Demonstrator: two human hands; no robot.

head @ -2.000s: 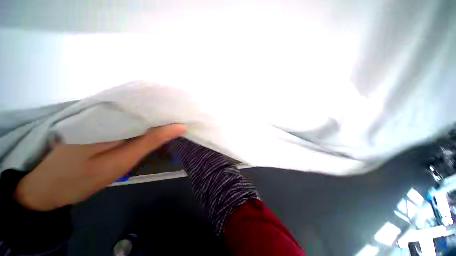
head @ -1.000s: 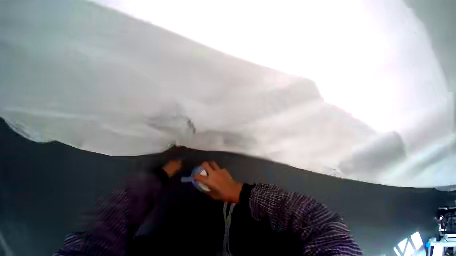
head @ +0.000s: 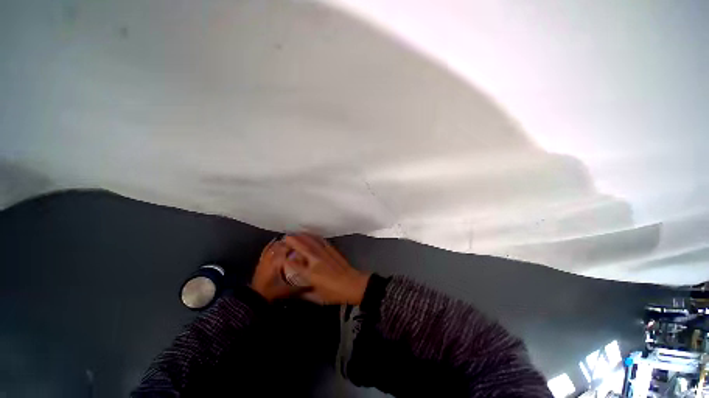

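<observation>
My left hand (head: 268, 274) and my right hand (head: 330, 272) are together low in front of me, fingers closed around the vacuum flask (head: 294, 264). Only a small pale, bluish part of the flask shows between the fingers. The right hand lies over its top; whether a stopper is on it is hidden. The flask cup (head: 200, 288), round with a dark blue rim and a light metallic face, stands on the dark floor left of my hands.
A large off-white cloth cover (head: 311, 140) hangs across the upper view, its lower edge just beyond my hands. The dark floor (head: 93, 272) lies below it. White-framed equipment (head: 668, 365) and bright light patches show at the far right.
My left hand no longer lifts the cloth and has joined my right hand at the flask. The right hand has come out from under the cloth. The cup now shows higher in view.
</observation>
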